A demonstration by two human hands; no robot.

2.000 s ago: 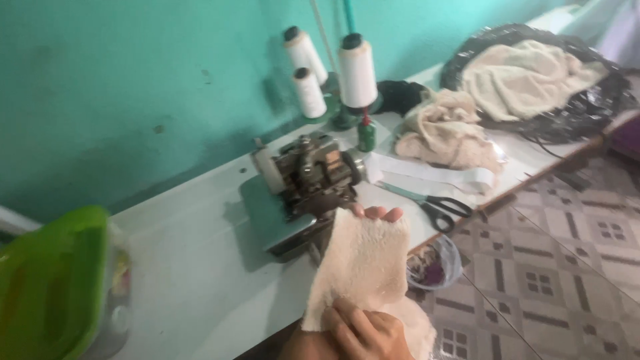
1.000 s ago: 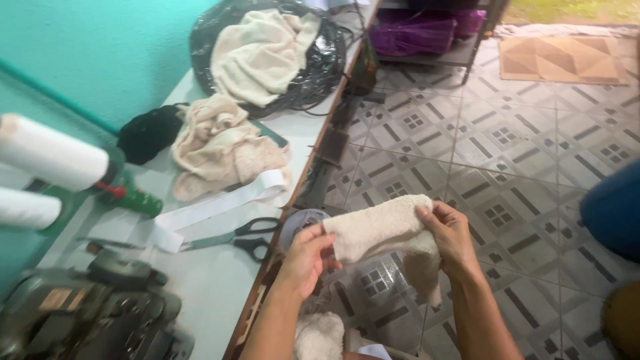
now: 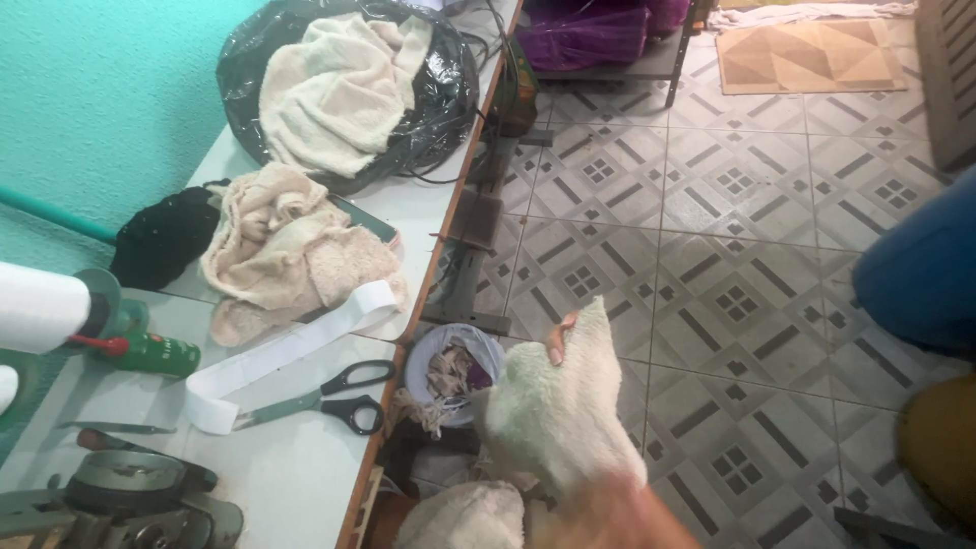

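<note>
A cream fleece cloth piece (image 3: 564,404) stands raised over the floor, right of the table edge. Fingertips, apparently of my left hand (image 3: 560,339), curl over its upper left edge; the rest of that hand is hidden behind the fabric. My right hand (image 3: 621,507), badly blurred, comes from the bottom and meets the cloth's lower end; its fingers cannot be made out. Another fleece piece (image 3: 465,518) lies below. On the table are black-handled scissors (image 3: 328,400), a white strip (image 3: 282,358) and crumpled beige cloth (image 3: 297,252).
A sewing machine (image 3: 145,496), tweezers (image 3: 118,428), a green bottle (image 3: 160,354) and a thread cone (image 3: 42,305) occupy the lower left. Behind them a black plastic bag (image 3: 450,107) holds cloth. A scrap bin (image 3: 488,347) adjoins the table edge; a blue container (image 3: 926,267) stands right.
A second ago both hands stretched the cloth sideways between them; now it stands upright, with fingertips at its top and my right hand low. The view has swung right since the earliest frame.
</note>
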